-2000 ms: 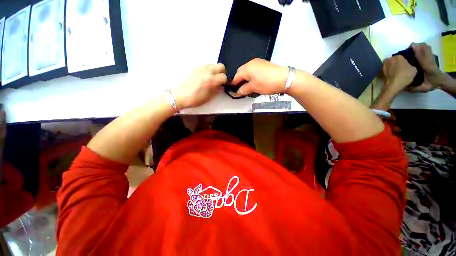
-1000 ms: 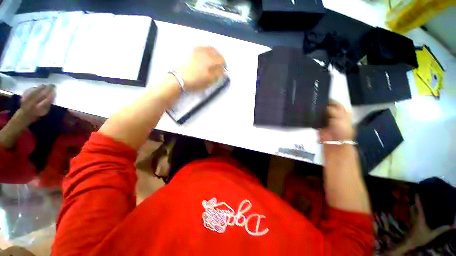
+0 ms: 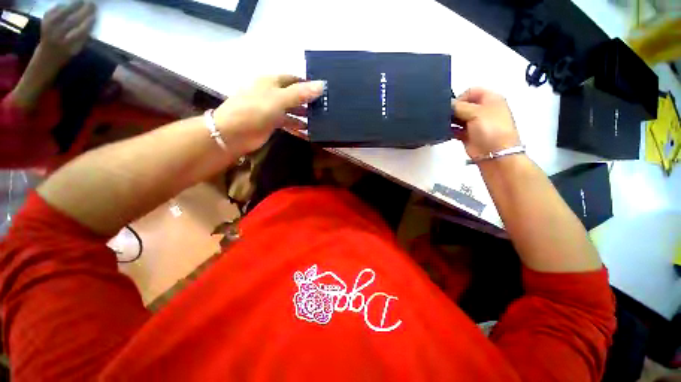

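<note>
A matte black gift box (image 3: 379,98) with small white lettering is held up level in front of me, over the table's near edge. My left hand (image 3: 261,112) grips its left end, with the thumb on the lettered face and the fingers behind. My right hand (image 3: 485,123) pinches the right end near a small dark bit, perhaps a ribbon or cord. The inside of the box is hidden, and I cannot tell what it contains.
White table (image 3: 440,179) with a printed label (image 3: 459,198) at its edge. Waiting black boxes (image 3: 599,118), black ribbons or cords (image 3: 539,69) and yellow packs (image 3: 661,134) lie right. A white-faced box (image 3: 216,6) is at top left. Another person's hand (image 3: 69,28) is far left.
The lettered black box has moved left and nearer to me, now between both hands. My left hand has left the small pale-faced, dark-edged item, which no longer shows. The view has turned.
</note>
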